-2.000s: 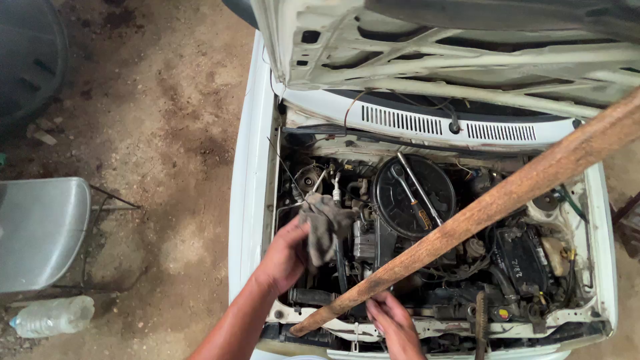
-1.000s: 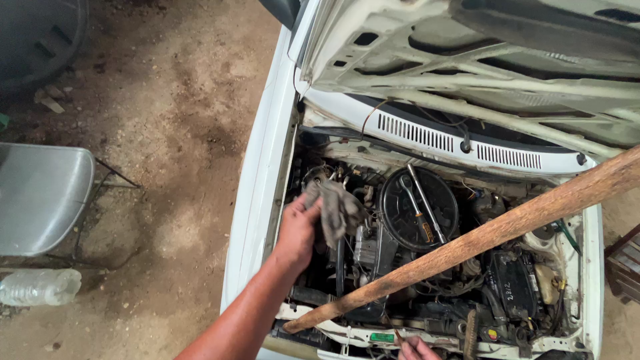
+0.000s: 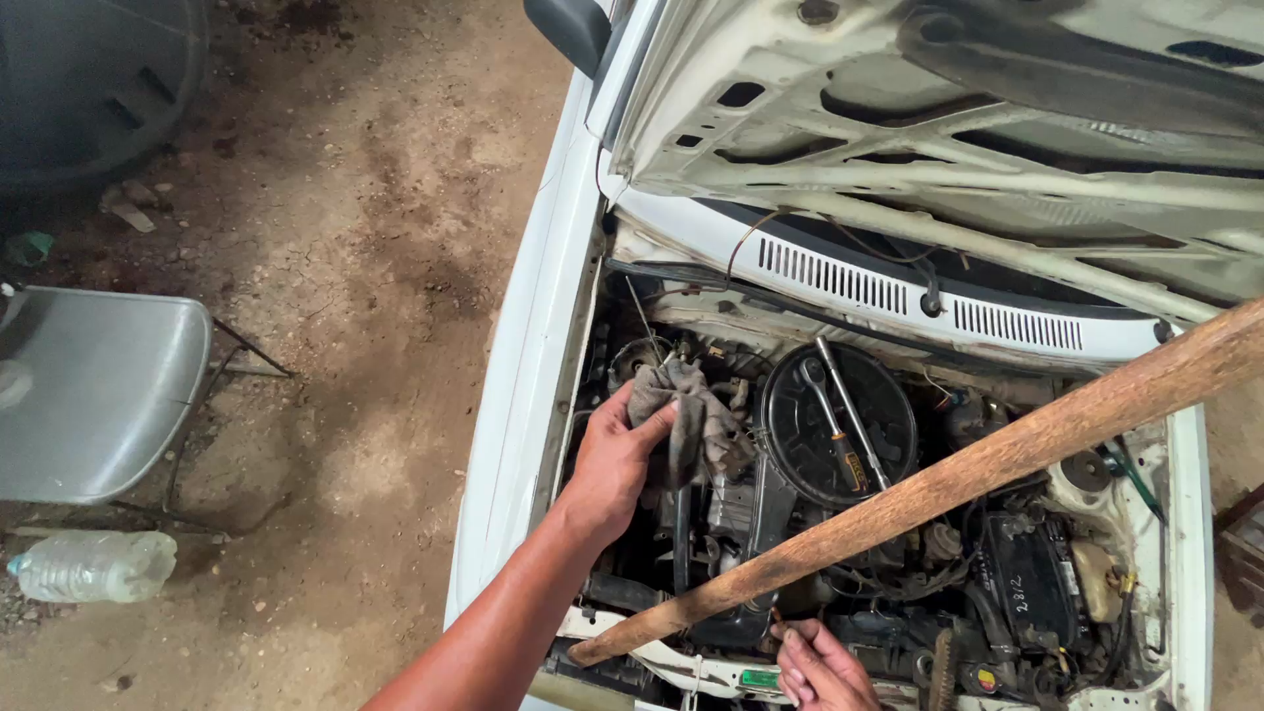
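My left hand grips a crumpled grey rag over the left side of the engine bay. A thin metal rod sticks up just behind the rag; whether it is held cannot be told. At the front edge of the bay, my right hand pinches a small brownish piece between thumb and fingertips. A ratchet wrench with an orange and black handle lies on the round black air cleaner cover, beside a long chrome bar.
A thick wooden pole slants across the engine bay. The raised hood hangs above. A car battery sits at the right. On the dirt floor at left are a grey chair, a plastic bottle and a dark round tub.
My right hand has moved away from beneath the pole's lower part to the right along the front edge. My left hand keeps its hold on the rag. The view has shifted.
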